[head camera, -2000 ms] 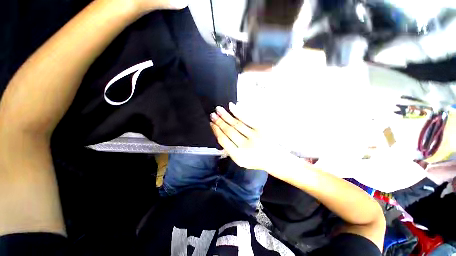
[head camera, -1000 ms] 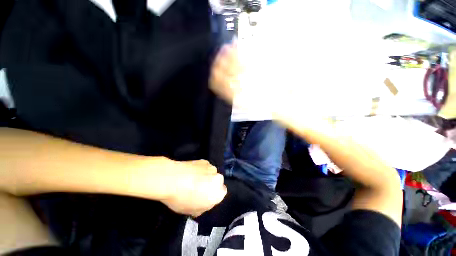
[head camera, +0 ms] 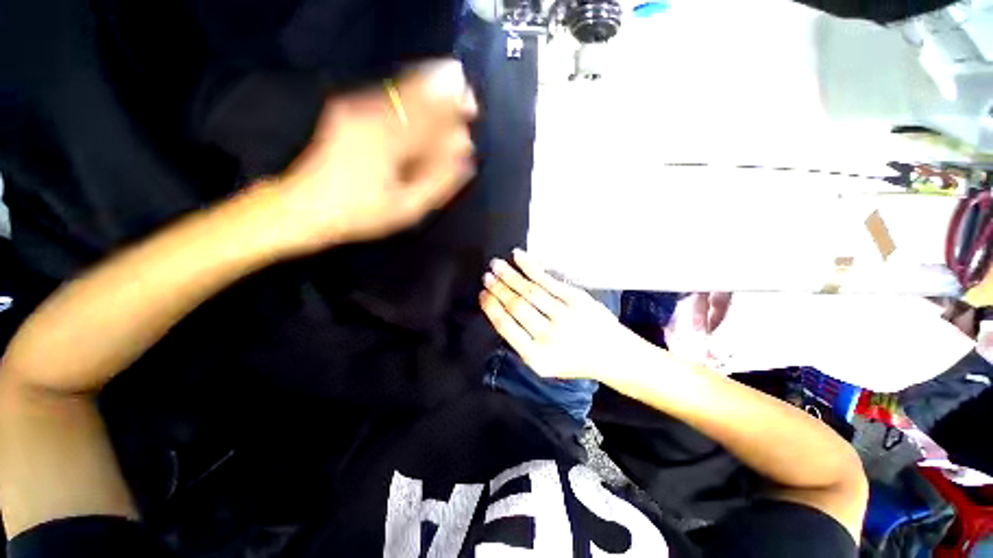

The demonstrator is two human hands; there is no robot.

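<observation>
The black garment (head camera: 381,316) covers the left side of the view and the wearer's lap, with a straight strip (head camera: 506,153) along its right edge by the white table. My left hand (head camera: 397,153) is blurred and curled above the garment, just left of this strip. A thin yellowish line shows on it; whether it holds something I cannot tell. My right hand (head camera: 550,327) lies with fingers spread at the garment's lower right edge. Metal sewing machine parts (head camera: 520,16) show at the top of the strip; the needle cannot be made out.
The white table (head camera: 708,223) carries small tan pieces (head camera: 880,233) and dark red scissor handles (head camera: 967,234) at the right. Below its edge lie a pale cloth bundle (head camera: 828,338) and coloured cloths (head camera: 958,507). A round dark metal part (head camera: 593,20) is at the top.
My left hand has moved from the lap up towards the machine. My right hand has moved down from the table's left edge and lies flat. The strip shows beside the table edge.
</observation>
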